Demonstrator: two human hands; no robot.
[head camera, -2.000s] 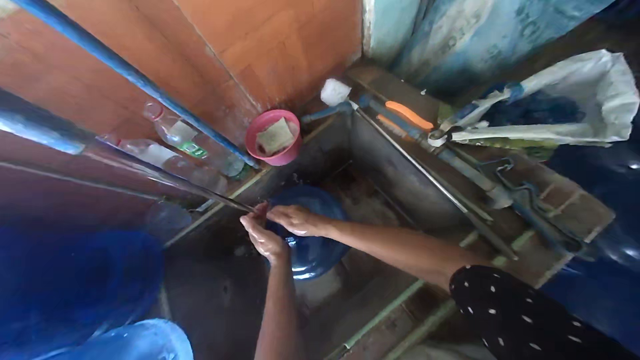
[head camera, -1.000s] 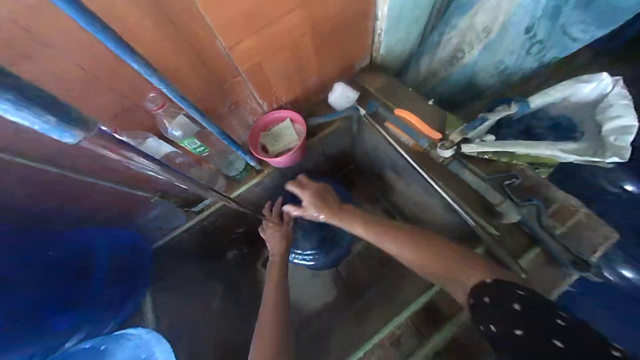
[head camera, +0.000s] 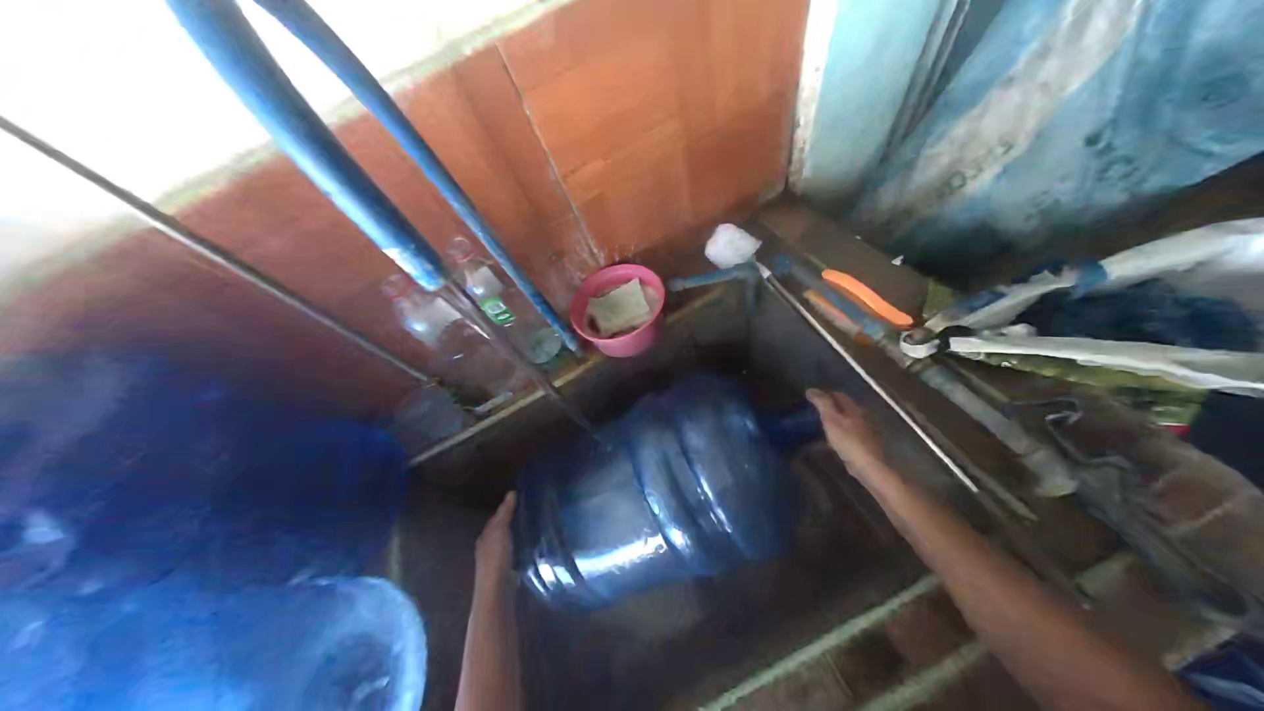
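Note:
A large blue plastic water jug (head camera: 657, 494) lies on its side in the dark basin (head camera: 632, 632), its neck pointing right. My left hand (head camera: 497, 538) presses against the jug's base at its left end. My right hand (head camera: 842, 425) is at the neck end, with its fingers partly spread; whether it touches the neck I cannot tell. Water runs from the end of a blue pipe (head camera: 420, 262) and falls in a thin stream onto the jug's upper side.
A pink bucket (head camera: 620, 341) with a pale block inside stands on the basin's back ledge, beside clear plastic bottles (head camera: 484, 286). A long rod with a white head (head camera: 731, 245) and an orange-handled tool (head camera: 867, 298) lie along the right ledge. A blue tub (head camera: 410, 632) is at the lower left.
The jug, under my hands near the stream before, now lies sideways. My hands, close together before, have moved apart to its two ends. The view has shifted.

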